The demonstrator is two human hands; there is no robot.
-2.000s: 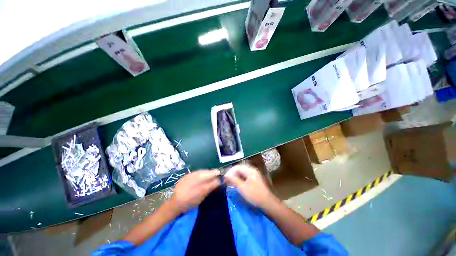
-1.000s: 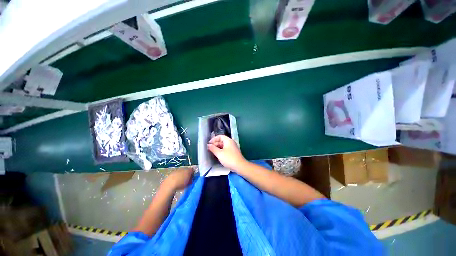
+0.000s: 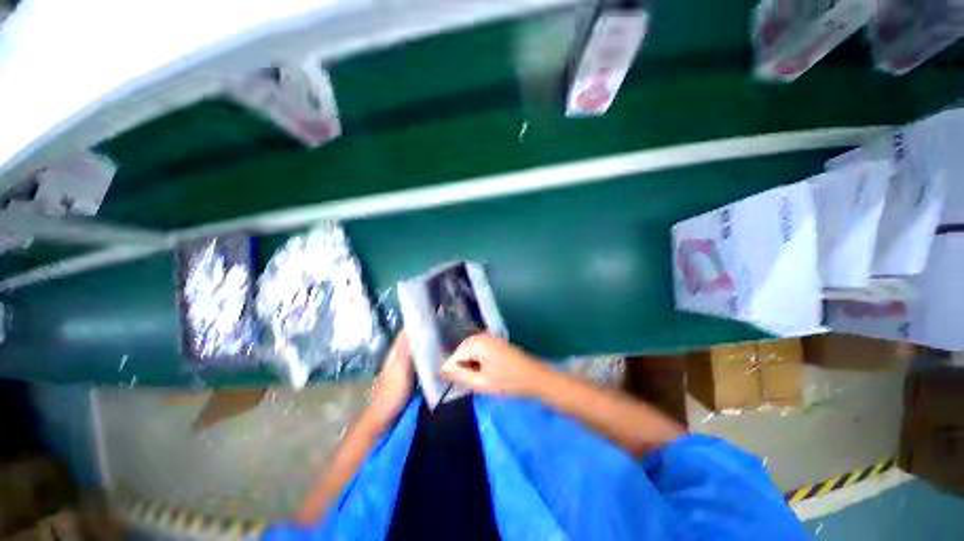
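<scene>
An open retail box stands at the near edge of the green bench, tilted slightly, with a dark item inside. My left hand is against the left side of the box, its fingers partly hidden by the box. My right hand is at the near end of the box opening, fingers curled together; blur hides whether it holds anything. A dark parts tray with white strips and a clear plastic bag of white bundles lie to the left.
Several white retail boxes lean in a stack at the right. More boxes, such as one upright box, stand on the far lane beyond the white rail. Brown cartons sit below the bench at right. A white shelf hangs overhead at left.
The box has become tilted, and my left hand has come up to its left side. My right hand has moved from over the dark item toward the box's near end.
</scene>
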